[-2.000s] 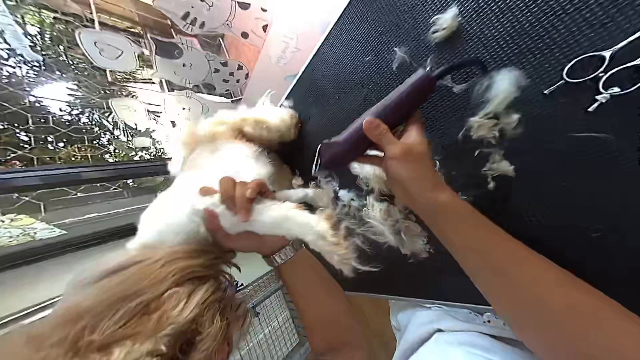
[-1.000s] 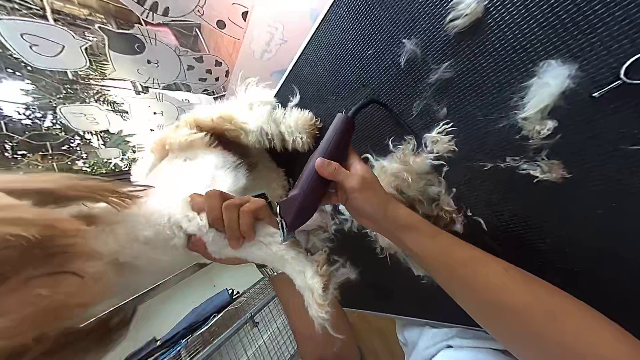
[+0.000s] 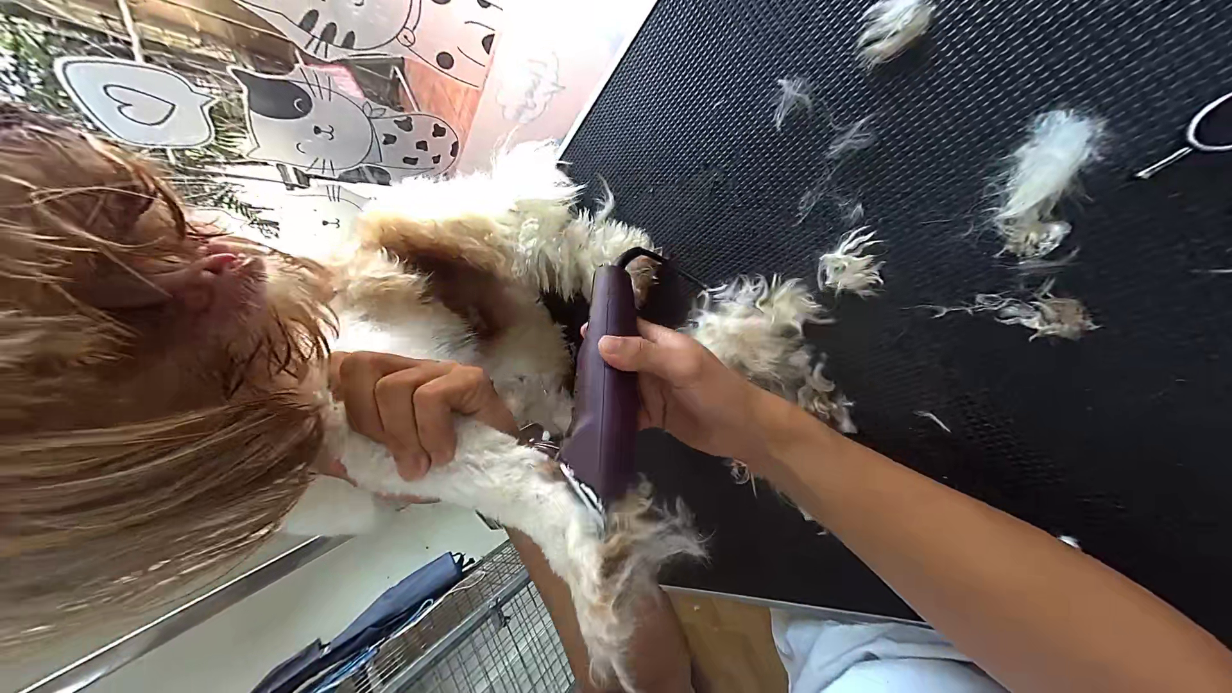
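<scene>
A dog with a white and tan coat [image 3: 462, 289] is on a black textured grooming table [image 3: 972, 452], its long-haired head [image 3: 135, 404] at the left. My left hand [image 3: 414, 409] is closed around the upper part of one of its legs [image 3: 510, 476]. In my right hand [image 3: 664, 375] is a purple electric hair clipper [image 3: 606, 385], its blade end against the same leg below my left hand. Long hair hangs from the paw end of that leg. The clipper's black cord [image 3: 664, 258] leaves its upper end. My left wrist is partly hidden behind the leg and clipper.
Clumps of cut hair [image 3: 760, 332] lie beside the clipper and farther right [image 3: 1044, 183]. Part of a pair of scissors [image 3: 1193, 140] shows at the right edge. A window with cat drawings [image 3: 318, 120] stands beyond the dog. A wire cage [image 3: 481, 630] and a folded dark blue umbrella [image 3: 385, 616] are below.
The clipper has swung more upright and moved down along the held leg toward the paw. The dog's head has turned and come up at the left. More cut hair lies beside the clipper than two seconds ago.
</scene>
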